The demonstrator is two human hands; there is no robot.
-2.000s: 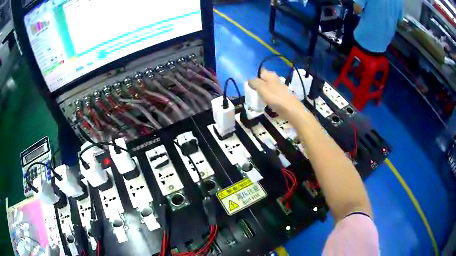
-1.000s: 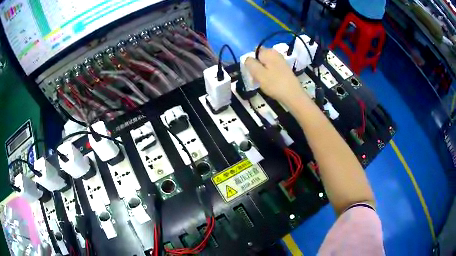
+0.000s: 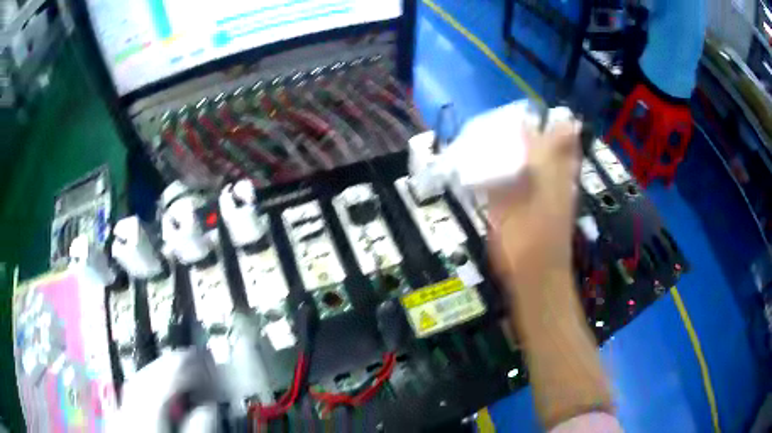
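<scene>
My right hand (image 3: 542, 203), bare and blurred, holds a white power adapter (image 3: 489, 154) raised over the right half of the black test panel (image 3: 440, 372). The adapter looks large and close to the camera. My left hand (image 3: 173, 391), in a white glove, is blurred and cut off by the bottom edge at the lower left; whether it holds anything is unclear. Another adapter (image 3: 425, 156) stands upright in a socket just left of my right hand. Several adapters stand in the left sockets, one of them here (image 3: 244, 213).
A monitor (image 3: 245, 38) stands behind the panel above bundled cables (image 3: 279, 127). A calculator (image 3: 82, 211) and pink-marked sheet (image 3: 55, 338) lie left. A warning label (image 3: 443, 307) and red wires (image 3: 355, 397) are on the panel. A person in blue (image 3: 673, 46) is near a red stool (image 3: 652, 135).
My right hand has lifted the adapter from the socket row towards the camera. My gloved left hand has come into view at the lower left. The camera view has shifted.
</scene>
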